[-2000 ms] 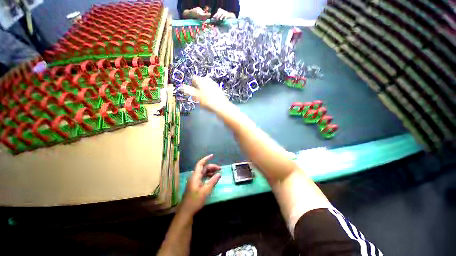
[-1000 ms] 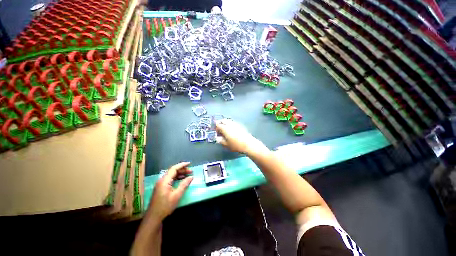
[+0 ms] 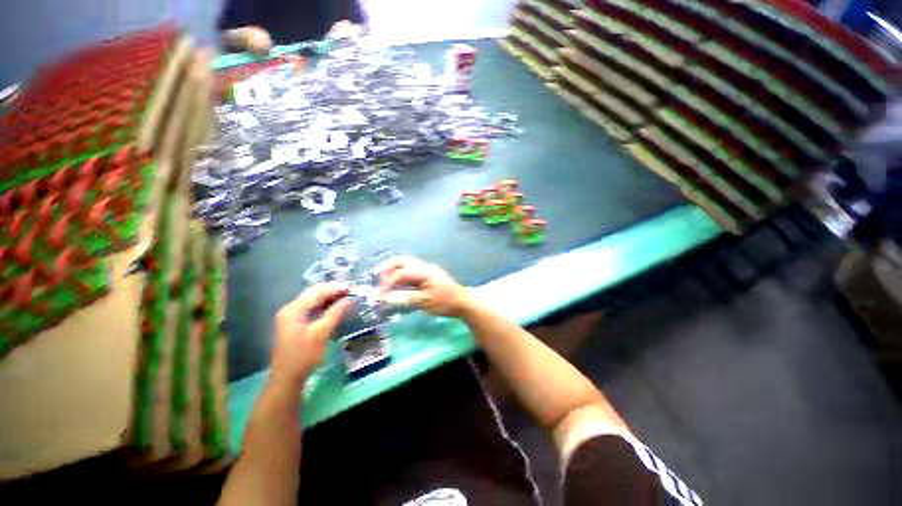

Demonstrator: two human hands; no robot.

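My right hand (image 3: pixel 423 286) is over the small group of loose square frames (image 3: pixel 339 259) near the bench edge, its fingers bent at a pale frame. My left hand (image 3: pixel 309 331) is just left of it, thumb and fingers close together. Blur hides whether either hand grips a frame. The black square block (image 3: pixel 366 352) with a pale rim sits on the green front edge, just below and between my hands. A large heap of square frames (image 3: pixel 326 119) lies farther back.
Cardboard stacks with red-green rows stand at left (image 3: pixel 74 395) and right (image 3: pixel 682 158). Green boards with red loops (image 3: pixel 502 203) lie right of centre. A red and white box (image 3: pixel 460 67) stands beyond. Another person's hand (image 3: pixel 247 40) shows at the far side.
My right hand moved from the heap to the loose frames, then towards my left hand. My left hand rose to meet it. Loose frames came out in front of the heap. The view shifted right.
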